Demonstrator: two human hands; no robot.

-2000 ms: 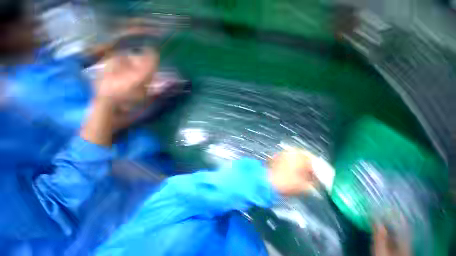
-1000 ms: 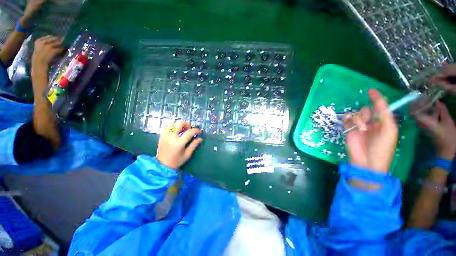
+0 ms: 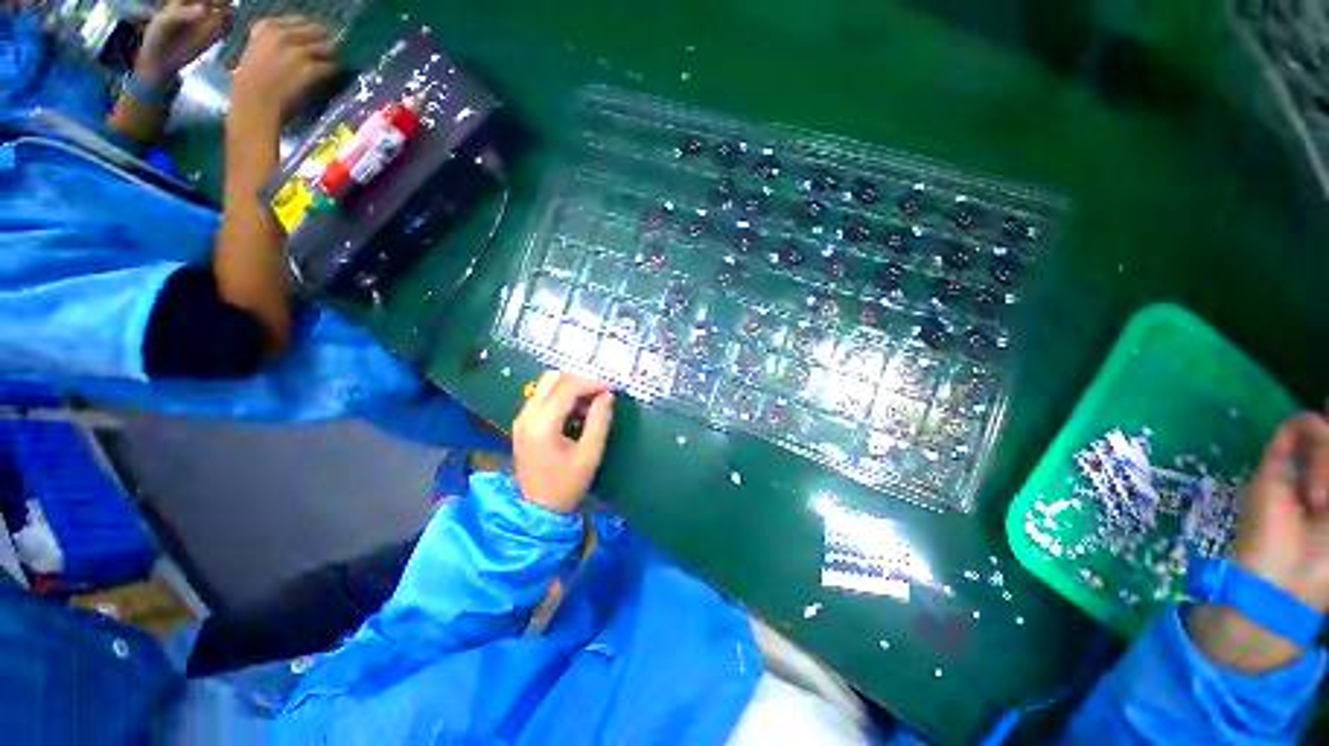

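A clear blister tray point(image 3: 787, 292) lies on the dark green bench, with small dark components point(image 3: 860, 233) in many of its pockets. My left hand point(image 3: 561, 440) is at the tray's near left edge, fingers curled around a small dark component point(image 3: 577, 417). My right hand point(image 3: 1290, 510) is at the right rim of the picture, partly cut off, over the right side of the green plastic bin point(image 3: 1061, 474); what it holds does not show. White strips with dark dots point(image 3: 1119, 474) lie in the bin. Another white dotted strip sheet point(image 3: 866, 557) lies on the bench.
A black device point(image 3: 401, 168) with a red and white bottle point(image 3: 372, 149) on it and a cable beside it is at upper left. Another worker's arm point(image 3: 251, 219) reaches in beside it. Tiny white bits are scattered near the dotted sheet. Part of another tray shows at upper right.
The view has turned, so the tray and bin appear further right and tilted. My right hand has shifted to the picture's right rim, and the tweezers it held no longer show.
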